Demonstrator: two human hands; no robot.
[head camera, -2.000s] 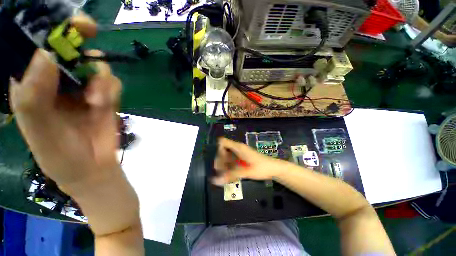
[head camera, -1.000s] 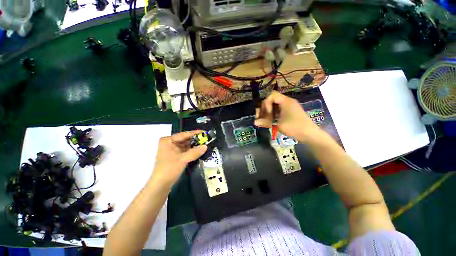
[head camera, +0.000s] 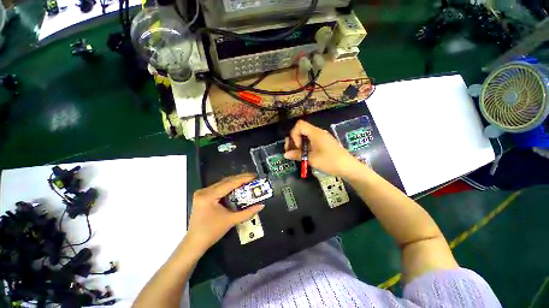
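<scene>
My left hand (head camera: 220, 207) holds an open power adapter (head camera: 253, 192), its circuit side turned up, over the top of the left test socket (head camera: 250, 228). Whether it is plugged in is hidden. My right hand (head camera: 319, 150) holds a red and black pen-like stick (head camera: 304, 163), its red end toward me, just right of the left test circuit board (head camera: 280, 164). The right hand also seems to be near a thin black cord at the board's back. The right test socket (head camera: 334, 191) is partly behind my right hand. All lie on the black test board (head camera: 274, 234).
The adapter pile (head camera: 42, 252) lies on the left white sheet (head camera: 138, 222). A bench meter (head camera: 265, 54), indicator bulb (head camera: 161, 39) and red clip (head camera: 250, 97) stand behind the board. A white sheet (head camera: 427, 132) and fan (head camera: 513, 96) are at right. A second circuit board (head camera: 359, 138) is at the back right.
The view has shifted, so the bench sits further left. The adapter in my left hand now shows its white and silver circuit side. My right hand has come down closer to the left circuit board.
</scene>
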